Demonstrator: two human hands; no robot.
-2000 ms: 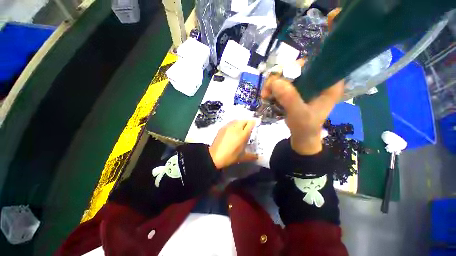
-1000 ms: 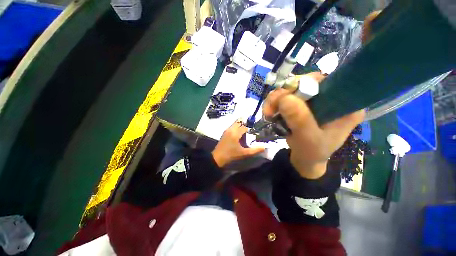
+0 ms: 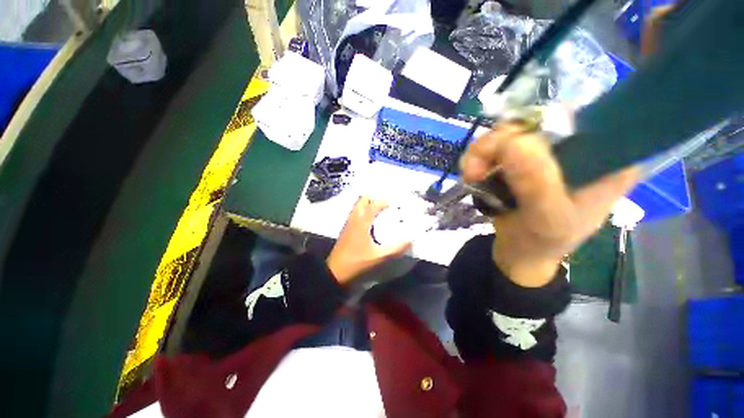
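My left hand (image 3: 359, 245) holds a white plastic unit (image 3: 393, 224) on the white board (image 3: 308, 215), at its near edge. My right hand (image 3: 534, 192) is closed round a hanging power tool (image 3: 522, 106), which is blurred; a large dark green body (image 3: 653, 90) runs from it to the upper right. A thin dark shaft comes down close to the right of the unit; I cannot tell if they touch. Small black parts (image 3: 416, 143) stand in rows on a blue tray (image 3: 432, 122) behind the hands. Larger black parts (image 3: 328, 178) lie on the board at left.
More white units (image 3: 285, 117) stand behind the board at left. One unit (image 3: 137, 55) is on the green conveyor belt (image 3: 98, 204), beside yellow-black tape (image 3: 196, 212). Clear plastic bags (image 3: 498, 37) lie behind. A mallet (image 3: 622, 253) and blue bins (image 3: 714, 326) are at right.
The tool and my right hand have shifted right, uncovering more of the blue tray. My left hand now shows a white unit with a round outline. The belt unit at upper left has moved nearer.
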